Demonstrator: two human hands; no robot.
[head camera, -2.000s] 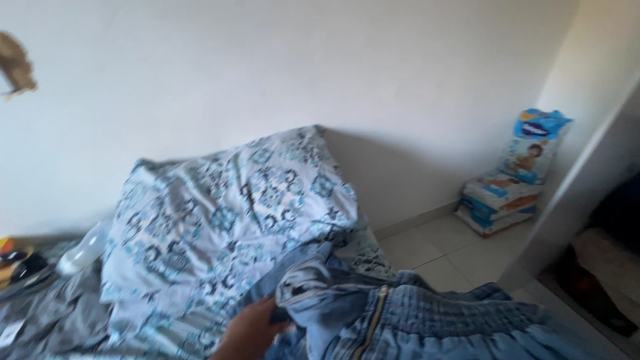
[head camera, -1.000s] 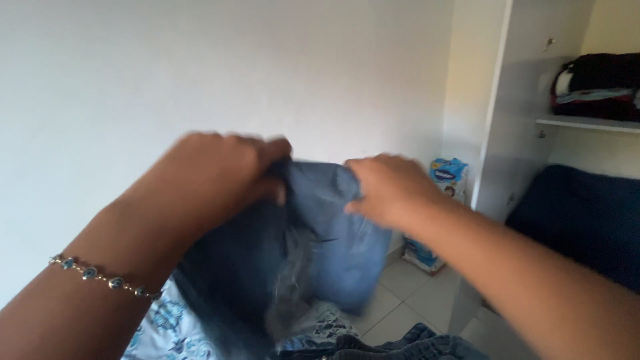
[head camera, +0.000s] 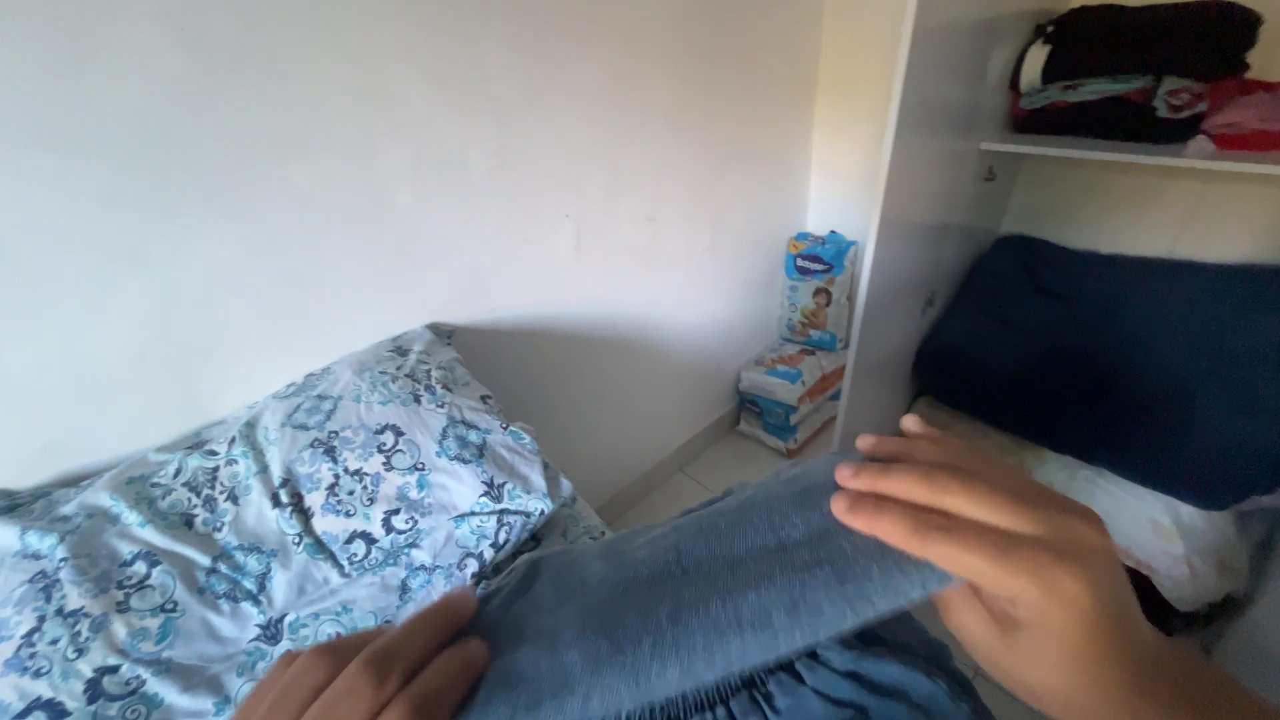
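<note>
A blue denim garment (head camera: 690, 590) stretches between my two hands at the bottom centre, with a frayed lower edge. My left hand (head camera: 375, 665) grips its left end, the fingers lying over the cloth. At the upper right end, my right hand (head camera: 1000, 550) pinches the denim between thumb and fingers. Beneath the held part, gathered blue denim (head camera: 840, 675) shows; whether it belongs to the same garment I cannot tell. A pillow in a white and blue patterned case (head camera: 370, 480) leans against the wall behind my left hand.
Packs of diapers (head camera: 815, 300) are stacked on the tiled floor in the corner. An open wardrobe stands at the right, its shelf (head camera: 1130, 155) bearing folded clothes (head camera: 1140, 60). Dark blue bedding (head camera: 1100, 360) and a whitish bundle (head camera: 1150, 530) lie below the shelf.
Both hands have come down from the raised position of a second ago, still holding denim. The garment hung down between them then; now it is drawn out in a flat band.
</note>
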